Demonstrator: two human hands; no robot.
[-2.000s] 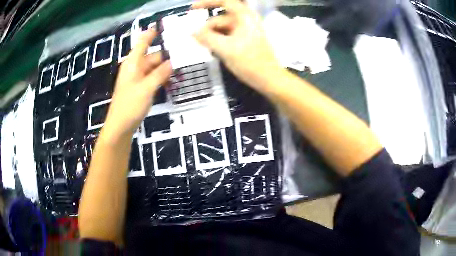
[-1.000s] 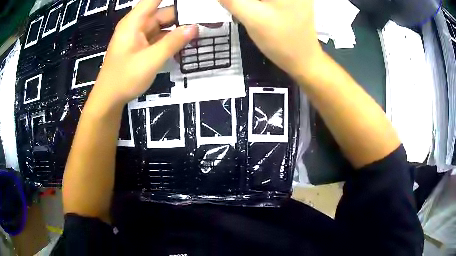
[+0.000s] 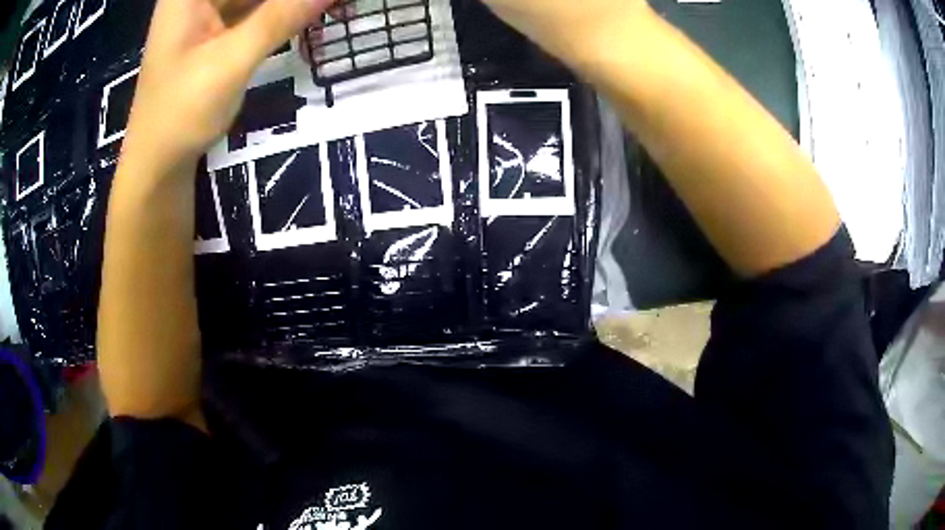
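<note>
A black front housing with its keypad grid shows at the top edge, over a white adhesive sheet with dark cut-outs. The housing's upper part is out of the picture. My left hand is at the upper left, its thumb on the housing's left edge; its fingertips are partly cut off. My right hand is mostly beyond the top edge, fingers hidden. Below lies a shiny black tray of housings, several with white adhesive frames around their windows.
The green bench top shows right of the tray, with a white sheet stack beyond it. A pale film runs along the tray's right edge. A fan with a purple-blue ring is at lower left. A crinkled clear bag is at lower right.
The view has tilted down, so tray, housing and hands sit higher in the picture. The housing's white-covered upper part and my right fingers have left the view. My left thumb stays at the housing.
</note>
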